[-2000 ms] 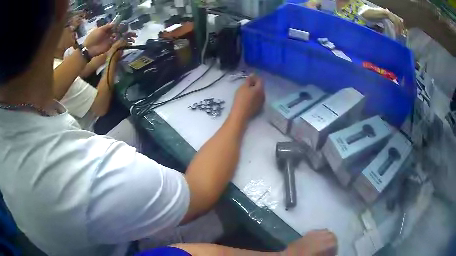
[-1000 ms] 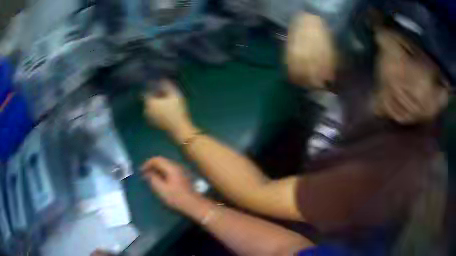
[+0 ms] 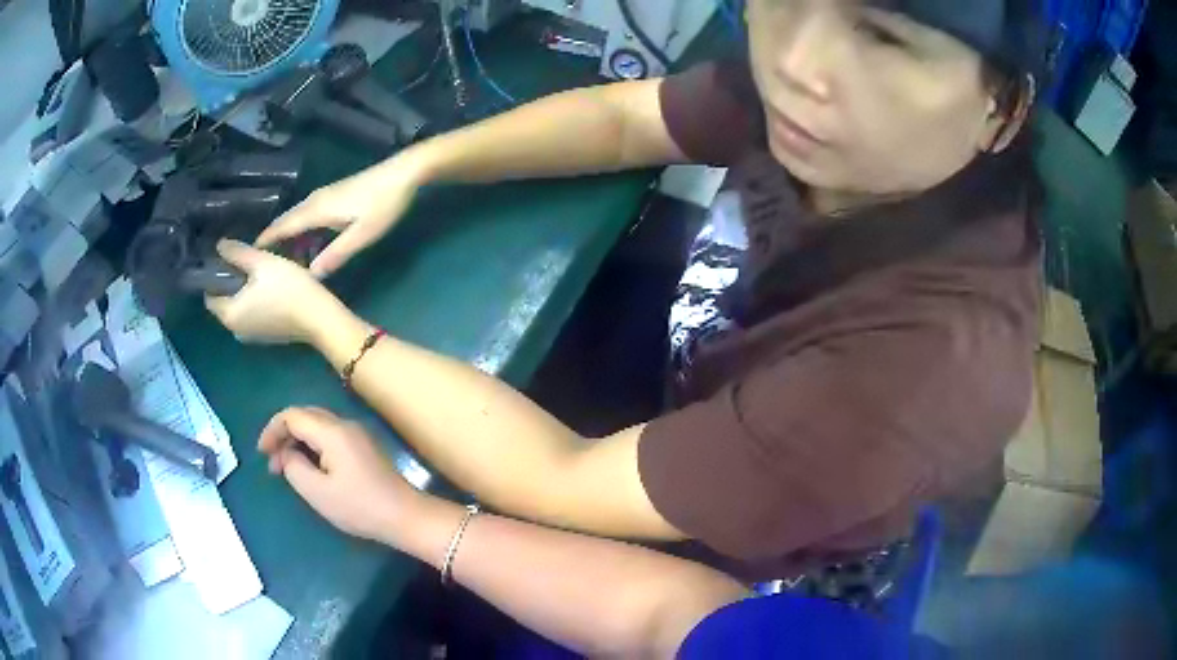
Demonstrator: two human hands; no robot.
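Observation:
My right hand (image 3: 329, 471), with a bracelet and a blue sleeve, is over the green table edge. Its fingers are loosely curled and I see nothing in it. My left hand is not in view. A dark grey handheld fan (image 3: 152, 432) lies at the left on flat box blanks (image 3: 222, 548), left of my right hand and apart from it. Printed retail boxes (image 3: 32, 503) are at the far left, partly cut off by the picture edge.
A person in a brown shirt (image 3: 852, 374) sits close on the right, both hands around a dark fan (image 3: 213, 277). More dark fans (image 3: 252, 181) lie beyond. A light-blue desk fan (image 3: 245, 32) stands at the back. The green table (image 3: 465, 258) runs between. Brown cardboard (image 3: 1046, 438) is behind the person.
The view has swung right, from the blue bin and white-shirted neighbour to the brown-shirted person. My left hand has left the view. The person's hands have come together at a fan.

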